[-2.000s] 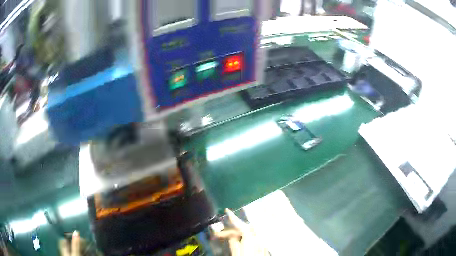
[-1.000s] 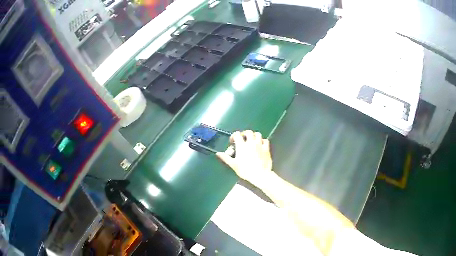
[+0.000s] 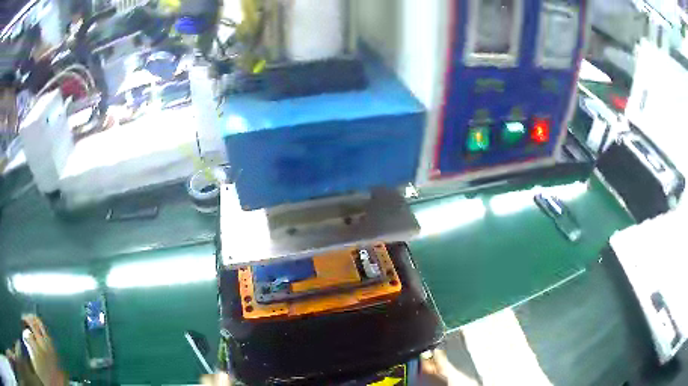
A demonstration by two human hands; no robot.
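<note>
A phone frame (image 3: 275,273) with a blue patch lies in the orange fixture (image 3: 343,301), under the raised flat silver platen (image 3: 332,226) and the blue block (image 3: 324,151). My left hand (image 3: 218,379) is cut off by the bottom edge, left of the black press base (image 3: 332,343); a thin dark stick (image 3: 198,351) slants up from it. My right hand (image 3: 443,371) is at the base's right front corner, blurred and mostly cut off. Its fingers are too unclear to tell whether it is open.
One phone frame (image 3: 96,332) lies on the green belt (image 3: 490,256) at left, another (image 3: 558,216) at right. A hand (image 3: 39,354), apparently another person's, is at far left. The control panel (image 3: 505,90) stands behind right. A white strip (image 3: 504,350) lies right of the base.
The view has swung left to the press. My right hand has moved from a phone frame on the belt to the press base. A phone frame now shows in the fixture; my left hand is in view.
</note>
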